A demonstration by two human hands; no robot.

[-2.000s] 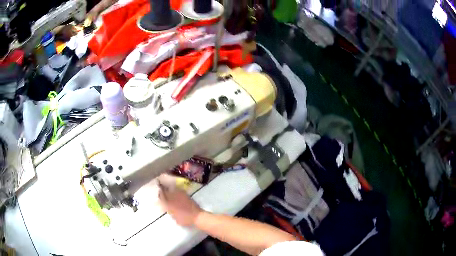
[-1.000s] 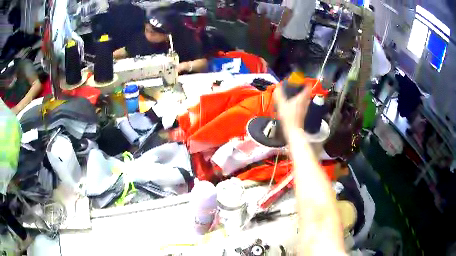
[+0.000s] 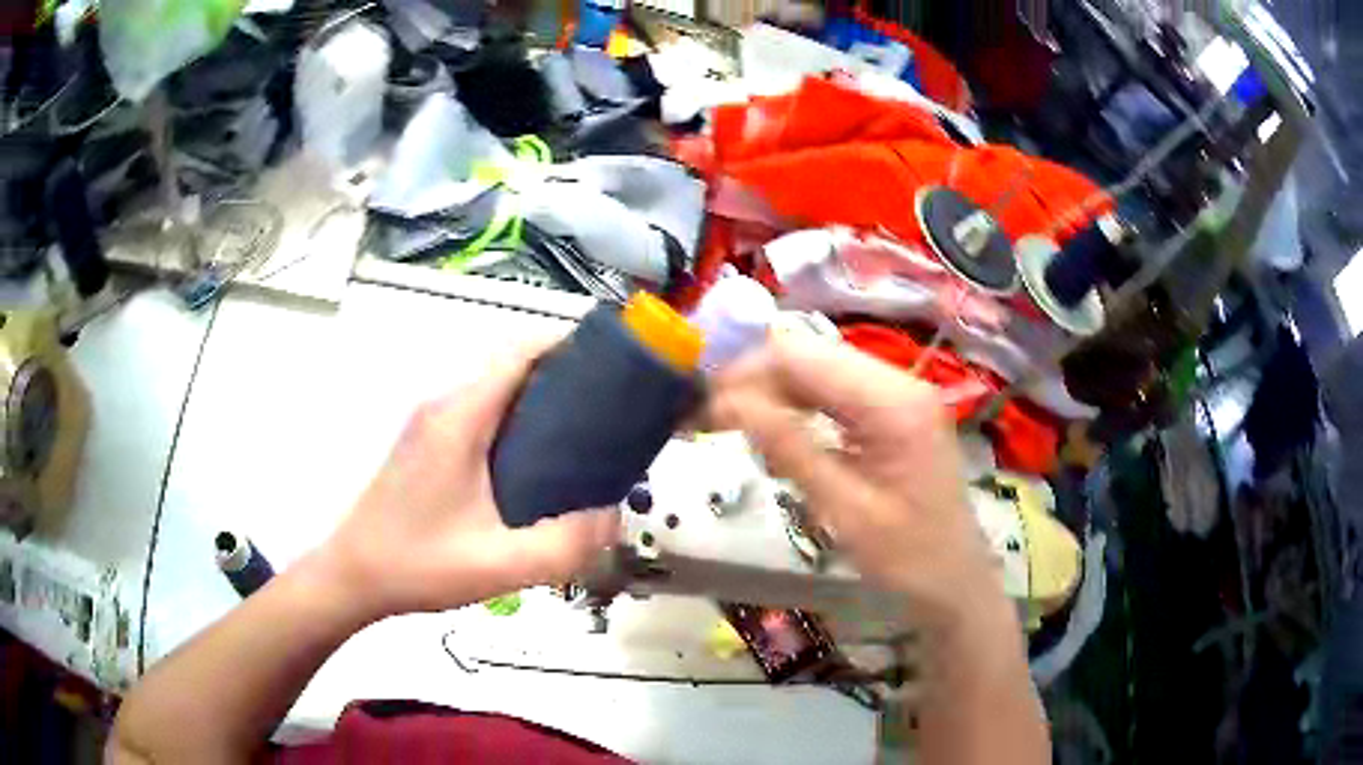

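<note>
A dark navy thread cone (image 3: pixel 586 419) with an orange tip is held tilted above the sewing machine table (image 3: pixel 322 434). My left hand (image 3: pixel 449 501) is wrapped round the cone's body from the left. My right hand (image 3: pixel 852 463) is blurred beside the orange tip, fingers bent together; whether it touches the tip or pinches a thread cannot be seen. The thread stand's dark disc (image 3: pixel 969 239) is bare, and a navy cone (image 3: pixel 1084 263) sits on the pale disc beside it. Another, slimmer navy cone (image 3: pixel 244 564) with a pale tip lies on the table at the left, partly behind my left forearm.
The sewing machine (image 3: pixel 718 481) lies behind my hands, with a lit phone (image 3: pixel 780 640) under its arm. A lilac bottle (image 3: pixel 733 317) stands behind it. Orange-red fabric (image 3: pixel 837 142) and a grey bundle with lime ties (image 3: pixel 598 209) lie at the back. Dark red cloth (image 3: pixel 449 735) covers my lap.
The orange-tipped cone has moved from the stand to in front of me. My left hand has come into view holding it. My right hand has drawn back from the stand. The view has tilted down.
</note>
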